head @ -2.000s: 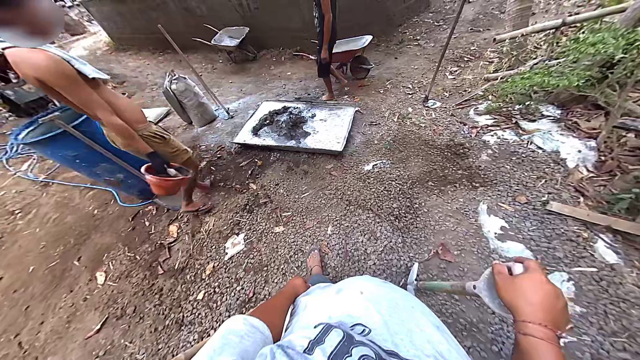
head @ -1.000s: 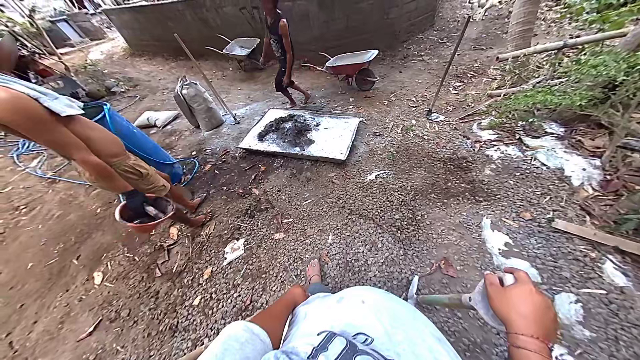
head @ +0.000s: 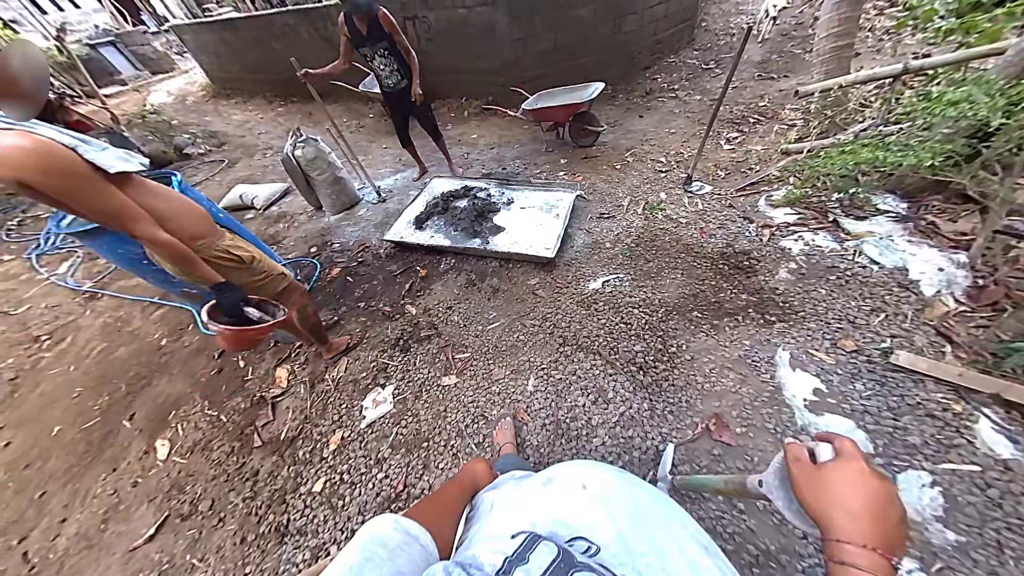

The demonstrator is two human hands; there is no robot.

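My right hand [head: 848,496] is closed around the D-shaped grip of a tool handle [head: 720,486] with a worn green shaft. A pale piece [head: 665,468] shows at the shaft's far end, beside my shirt; the rest of the tool is hidden. At the lower left my left arm [head: 448,504] reaches in front of my body, and the hand itself is hidden. Ahead, a heap of dark wet mix [head: 464,212] lies on a white-coated mixing board [head: 532,220]. A co-worker at the left holds an orange bucket [head: 244,324] with a gloved hand, beside a blue barrel [head: 152,256].
Another co-worker [head: 388,72] stands behind the board, one hand on a long handle. A red wheelbarrow [head: 564,104], sacks [head: 320,172] and an upright long-handled tool [head: 720,108] stand farther off. Gravel [head: 592,360] covers the near ground; a plank [head: 960,376] lies at the right.
The far co-worker has moved left from the wheelbarrow and taken hold of the long handle. The near co-worker's bucket has moved away from the barrel. My right hand keeps its grip.
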